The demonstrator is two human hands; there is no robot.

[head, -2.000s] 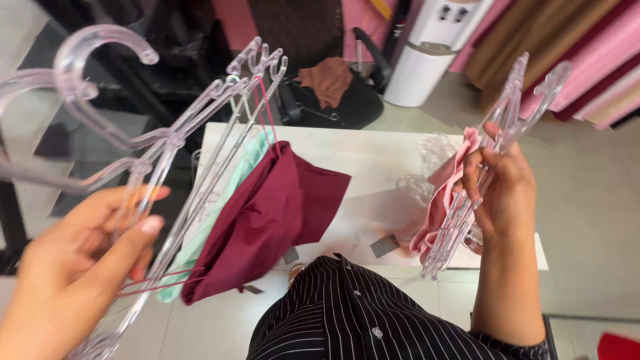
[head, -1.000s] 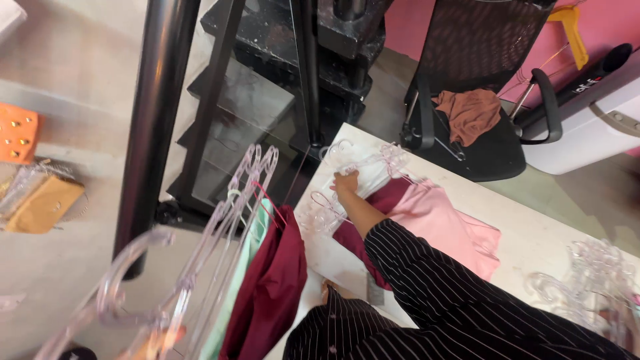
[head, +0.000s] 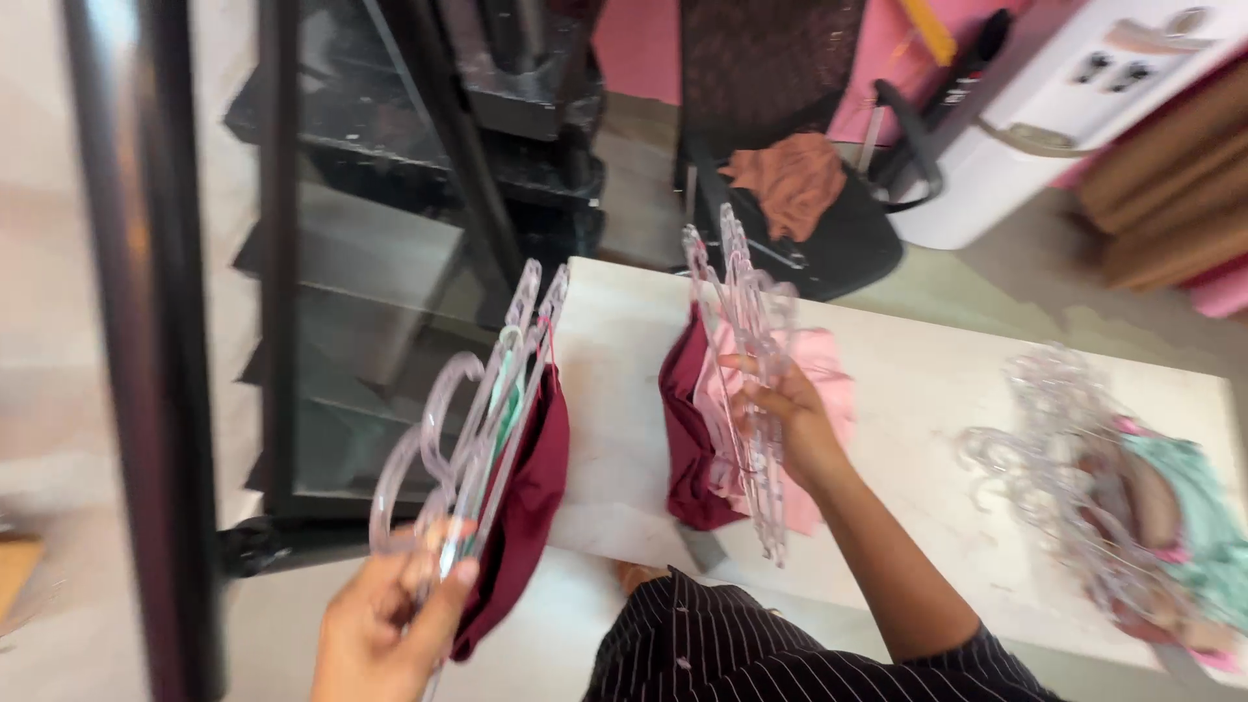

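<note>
My left hand [head: 400,604] grips clear plastic hangers [head: 468,429] at lower left; a maroon garment [head: 531,497] and a mint green one [head: 507,400] hang from them. Over the white table my right hand [head: 780,409] holds a bunch of clear plastic hangers [head: 762,468], with a second maroon garment [head: 687,429] and a pink garment [head: 720,409] on them. More pink cloth [head: 829,380] shows behind that hand; whether it hangs or lies on the table I cannot tell.
The white table [head: 907,409] bears a pile of clear hangers [head: 1048,429] with mint green garments [head: 1194,487] at right. Beyond it stand a black chair [head: 858,253] with brown cloth [head: 795,185] and a white water dispenser [head: 1033,127]. Black metal posts [head: 146,341] and stairs [head: 380,156] are at left.
My right hand, which a second ago reached to white hangers and cloth on the table, is now raised with a bunch of hangers and garments. The view has turned to the right.
</note>
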